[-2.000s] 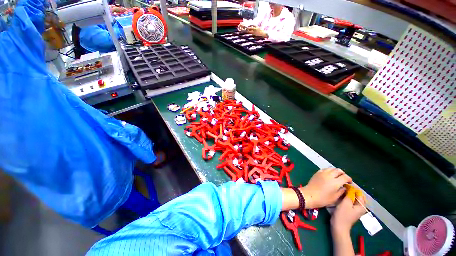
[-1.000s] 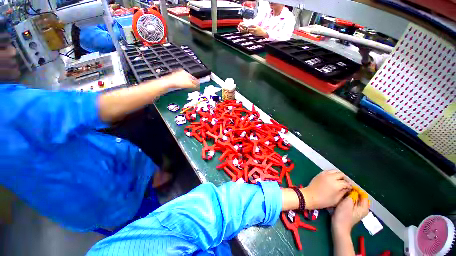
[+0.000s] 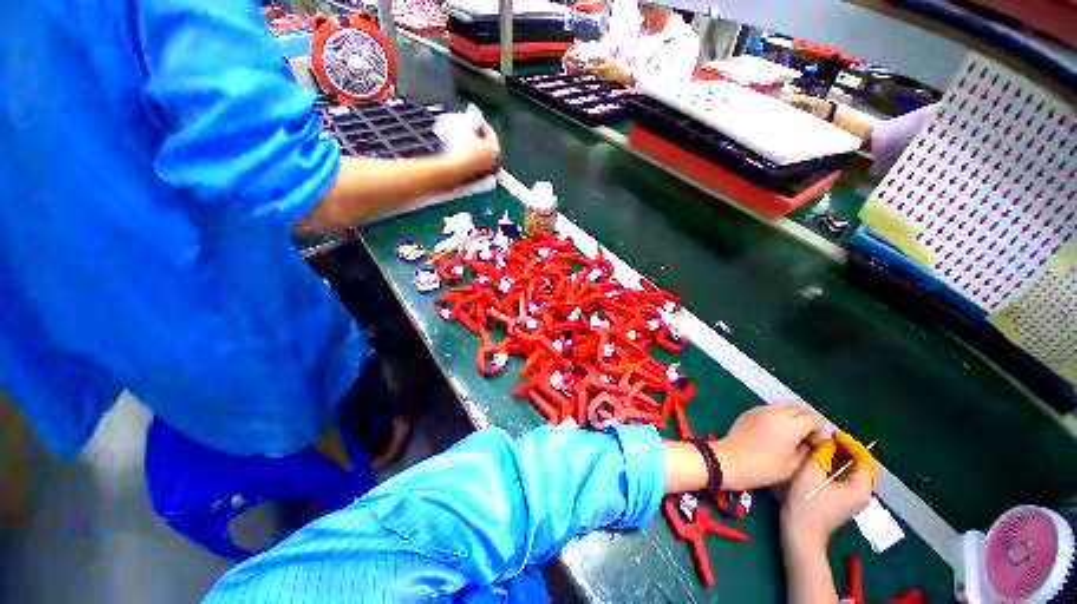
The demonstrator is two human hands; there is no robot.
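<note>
My left hand (image 3: 770,446), with a dark bead bracelet at the wrist, has its fingertips together at my right hand (image 3: 827,496). Bright yellow-orange finger cots show on the fingertips. A thin pale stick (image 3: 830,479) lies across my right hand, held in its fingers. Any small workpiece between the fingertips is hidden. A small white paper (image 3: 878,525) lies on the green bench just beside my right hand. A large pile of red spring clamps (image 3: 573,330) with white and black pieces in the jaws lies beyond my left forearm.
A small bottle (image 3: 541,208) and white parts (image 3: 463,236) stand behind the pile. A pink-white fan (image 3: 1018,557) is at lower right. A person in blue (image 3: 201,224) reaches over the bench's far end by a black tray (image 3: 384,127). A dark green conveyor (image 3: 756,301) runs alongside.
The stick now crosses my right hand at a different angle. The person in blue has moved up to the bench end and holds something white. A white sheet now covers the tray across the conveyor.
</note>
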